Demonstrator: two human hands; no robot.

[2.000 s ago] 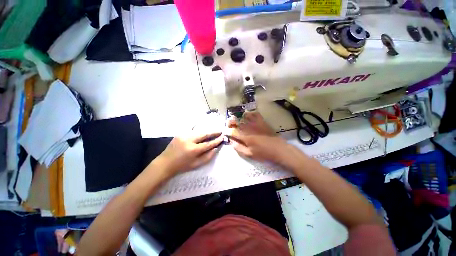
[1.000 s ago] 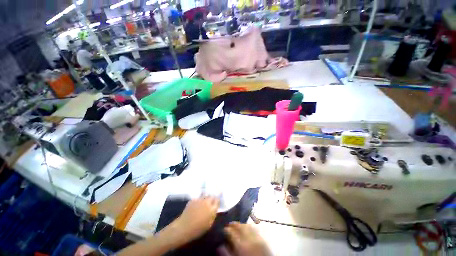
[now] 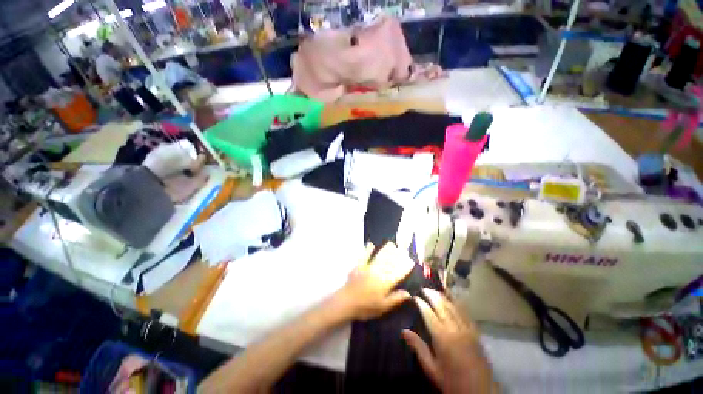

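Observation:
Black fabric runs from the table's front edge up to the needle area, and a black flap stands out beyond my left hand. My left hand lies on the fabric just left of the presser foot area, fingers spread. My right hand rests on the fabric's right side below the needle, fingers apart. The sewing machine stands at the right. The presser foot and needle are too blurred to make out. Whether either hand pinches the fabric is hard to tell.
Black-handled shears lie right of the needle. White-faced pieces are fanned at the left. More cut pieces lie behind, beside a green basket. A pink holder tops the machine. Orange snips lie far right.
The view has tilted up from the close table view. Since one second ago, both hands have moved right and up to the needle area, and the black fabric has moved with them.

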